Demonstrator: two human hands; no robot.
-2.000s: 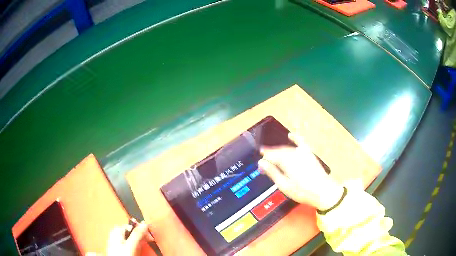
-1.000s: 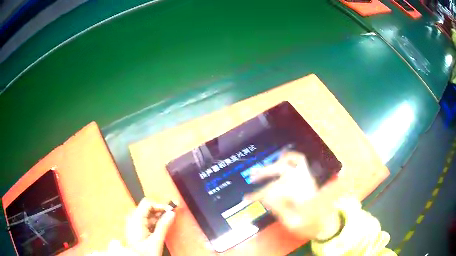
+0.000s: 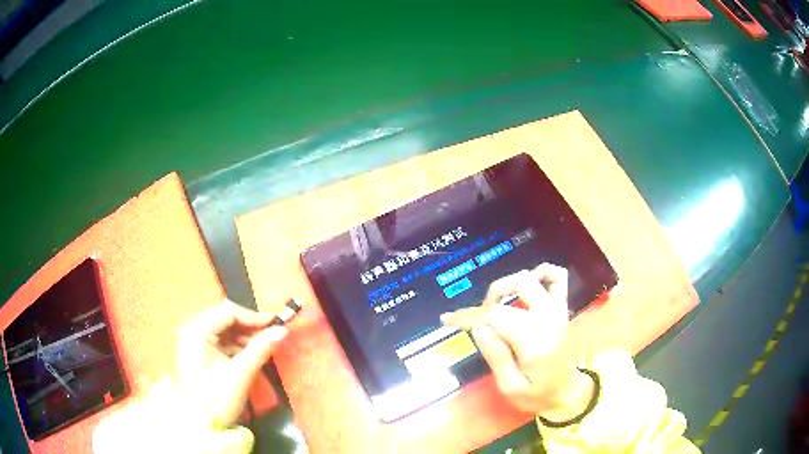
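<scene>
A black tablet [image 3: 559, 213] lies face up on an orange foam pad [image 3: 612, 195]. Its screen is lit with a dark test page, white heading, blue buttons and a yellow button. My right hand [image 3: 523, 341] is over the lower right of the screen, index finger extended towards it; contact is unclear. My left hand [image 3: 222, 350] is left of the tablet, pinching a small dark plug [image 3: 286, 312] with a light tip, apart from the tablet's left edge.
A second tablet [image 3: 62, 355] with a dark screen lies on another orange pad [image 3: 160, 257] at the left. The green bench [image 3: 355, 80] extends behind. More orange pads [image 3: 676, 9] are at the far right. A yellow-striped floor [image 3: 754, 390] shows at the right.
The view has shifted, so the tablets sit higher in the picture. My left hand has lifted with the plug towards the tablet's left edge. My right hand has moved down and left over the screen.
</scene>
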